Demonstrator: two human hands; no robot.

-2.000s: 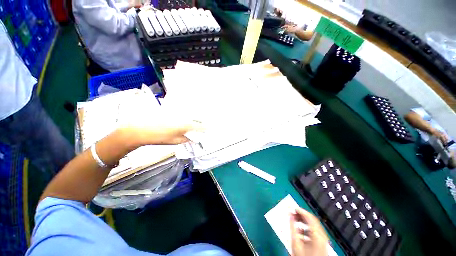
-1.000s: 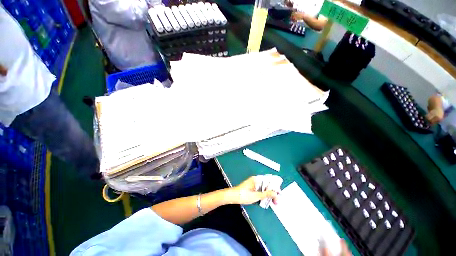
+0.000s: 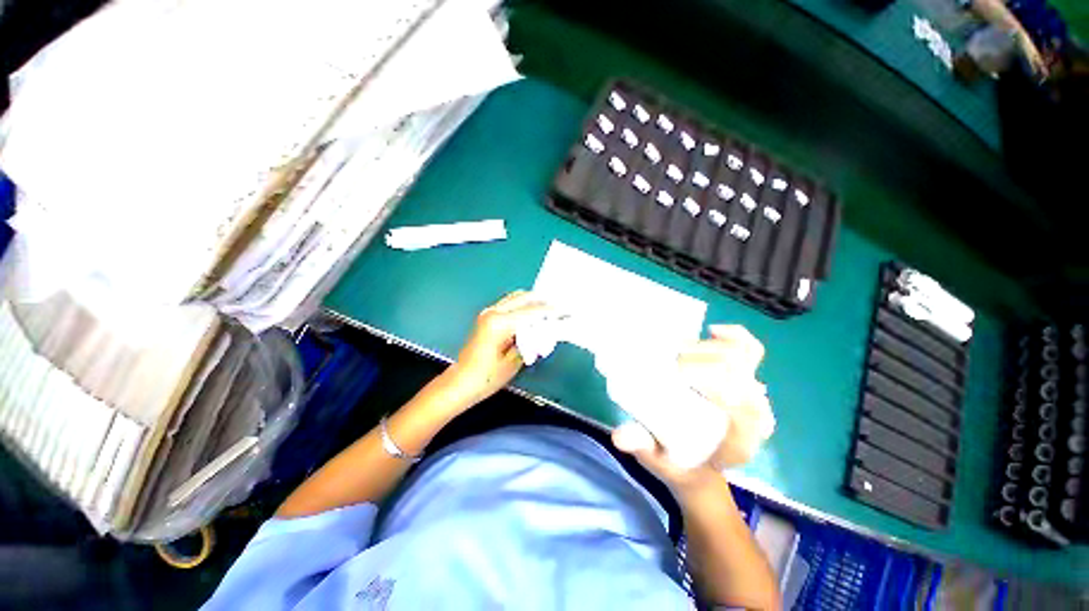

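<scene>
My left hand [image 3: 499, 343] holds crumpled or folded white die-cut pieces [image 3: 543, 334] at the left end of the white work sheet [image 3: 623, 287]. My right hand [image 3: 717, 394] is closed around a white piece [image 3: 669, 412] at the sheet's right end, near the bench's front edge; glare hides its fingers and the piece's exact shape. A single white strip [image 3: 448, 234] lies on the green bench to the left. The wide black parts tray [image 3: 693, 191] lies behind the sheet, with rows of small white ends showing.
A high stack of white sheets [image 3: 179, 107] covers the left. A bagged sheet stack [image 3: 131, 406] is below it, near a yellow ring [image 3: 185, 545]. A narrower slotted tray [image 3: 910, 406] with white cylinders [image 3: 935, 304] and a stacked black tray [image 3: 1041, 430] are at right. Another person's arm [image 3: 1009, 26] shows top right.
The view has swung right and down, bringing the right-hand trays in. My left hand still holds white pieces. My right hand, blurred at the lower edge before, now shows fully with a white piece.
</scene>
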